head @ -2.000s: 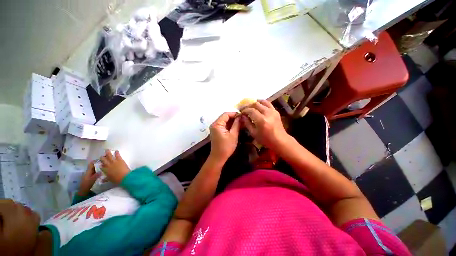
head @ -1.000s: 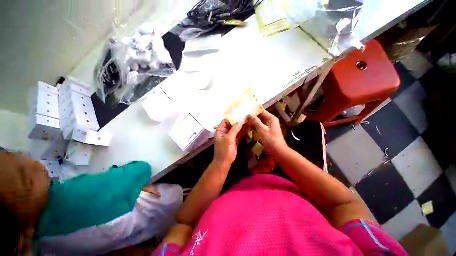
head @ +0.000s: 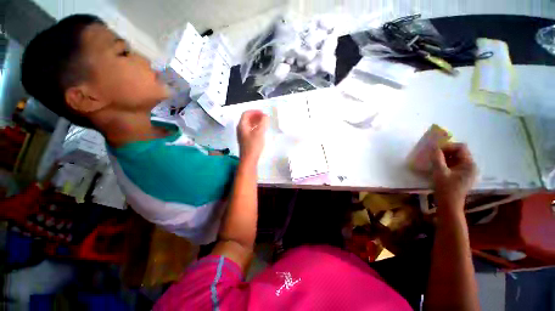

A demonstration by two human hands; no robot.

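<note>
My right hand [head: 453, 167] is at the table's front edge on the right, its fingers pinching a pale label sheet with a yellow edge [head: 428, 147]. My left hand [head: 252, 129] reaches over the table beside the other person, its fingers curled. It is blurred, and whether it holds anything cannot be told. A small white box [head: 308, 163] lies at the front edge between my hands. Another white box [head: 294, 115] lies behind it, washed out by glare.
A person in a green-sleeved shirt [head: 182, 173] is close on the left. White boxes [head: 204, 67] are stacked behind them. A clear bag of white pieces [head: 304, 51], black cables [head: 414, 39] and yellow-edged sheets [head: 494, 73] lie at the back. A red stool [head: 517, 228] is at lower right.
The view has swung left. My hands have parted: the left has moved out towards the person and stacked boxes, the right keeps the label sheet. The person's head now shows.
</note>
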